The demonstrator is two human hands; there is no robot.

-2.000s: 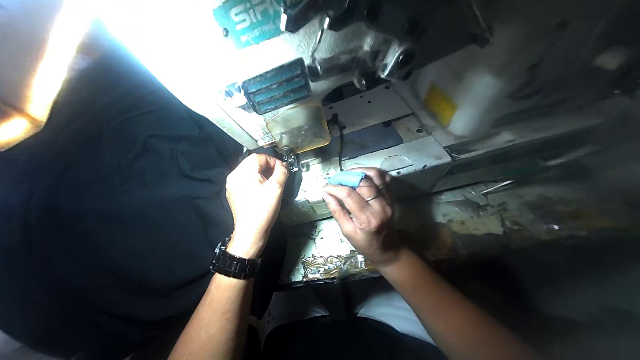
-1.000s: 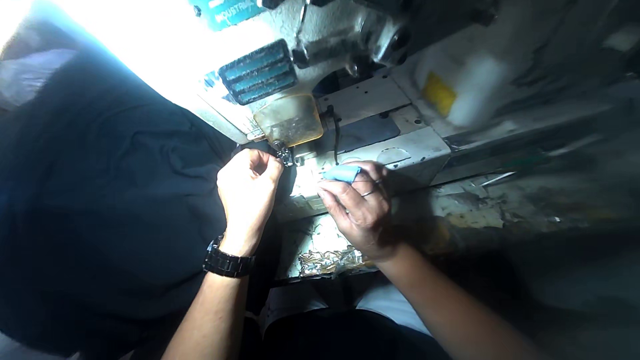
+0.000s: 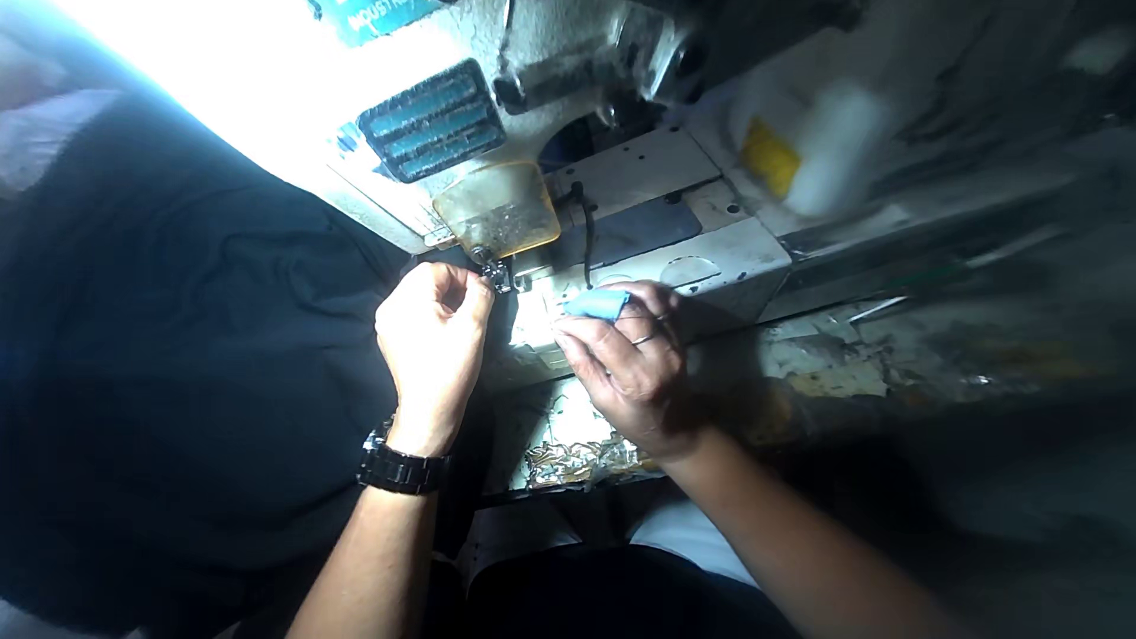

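Observation:
Beside the presser foot [image 3: 495,273] of an industrial sewing machine, the thumb and forefinger of my left hand [image 3: 435,328] are pinched together; what lies between them is too small to tell. Dark fabric [image 3: 222,382] spreads under and left of that hand. My right hand [image 3: 626,355], to the right of the foot, has a light blue piece [image 3: 596,304], perhaps cloth or a finger cover, at its forefinger; whether it is held or worn I cannot tell. A yellowish clear guard [image 3: 499,209] sits above the presser foot, over part of the needle area.
The metal machine bed [image 3: 737,253] extends to the right behind my right hand. A ribbed teal cover [image 3: 432,120] is on the machine head. Below my hands runs a worn table edge [image 3: 577,461] with peeling scraps. A blurred white object [image 3: 834,151] stands at upper right.

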